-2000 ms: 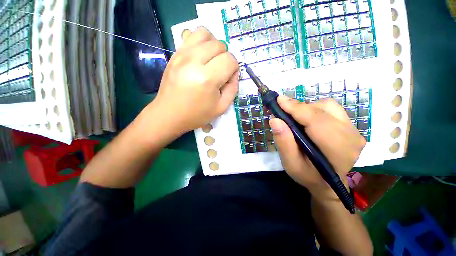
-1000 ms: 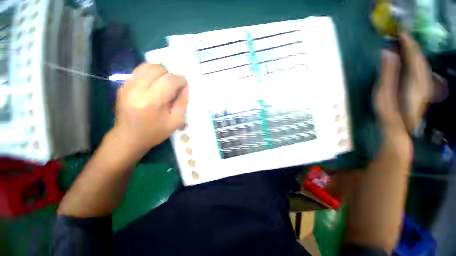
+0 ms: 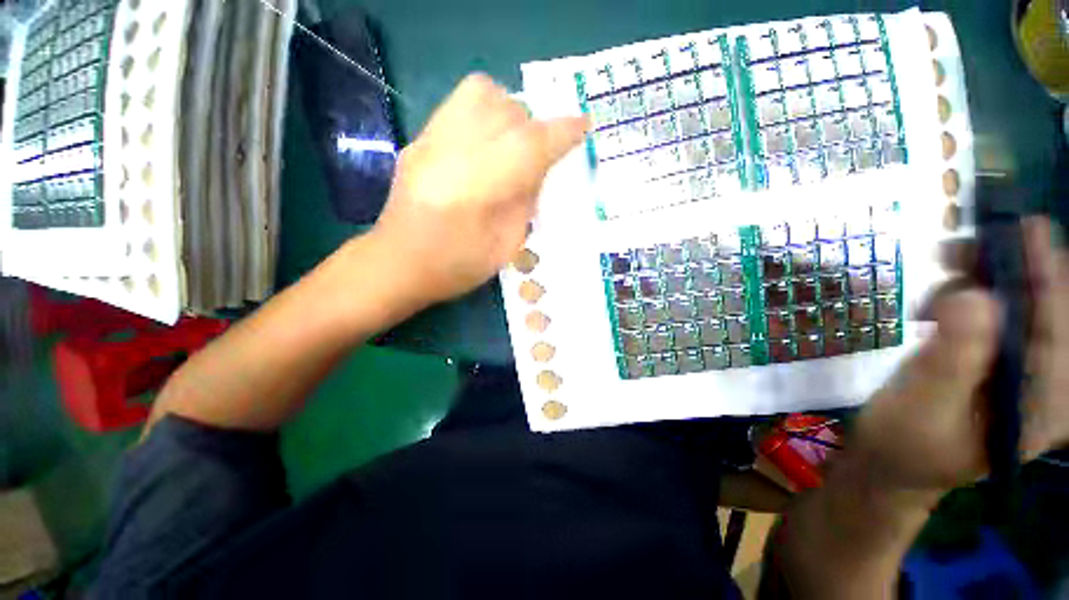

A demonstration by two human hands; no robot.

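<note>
A white tray (image 3: 692, 399) with round tan holes along its short sides holds green-edged panels (image 3: 686, 305) of small shiny and dark rectangles. My left hand (image 3: 463, 193) is at the tray's upper left edge, a finger pointing over the panel's corner. The thin solder wire (image 3: 340, 53) runs from the top left towards it; the fingers hide its end. My right hand (image 3: 973, 375), blurred, is at the tray's right edge, holding the black soldering iron (image 3: 1003, 340) upright in the picture, its tip blurred.
A pile of stacked trays (image 3: 235, 152) stands at the left, with a panel tray on top. A black glossy slab (image 3: 352, 129) lies between pile and tray. A yellowish container (image 3: 1043, 41) is at the upper right. Below are a red object (image 3: 106, 375) and a blue stool (image 3: 967, 568).
My right hand, over the panels two seconds ago, went far right to the black item and is now at the tray's right edge with the iron. The view has shifted; my left hand stays at the tray's left.
</note>
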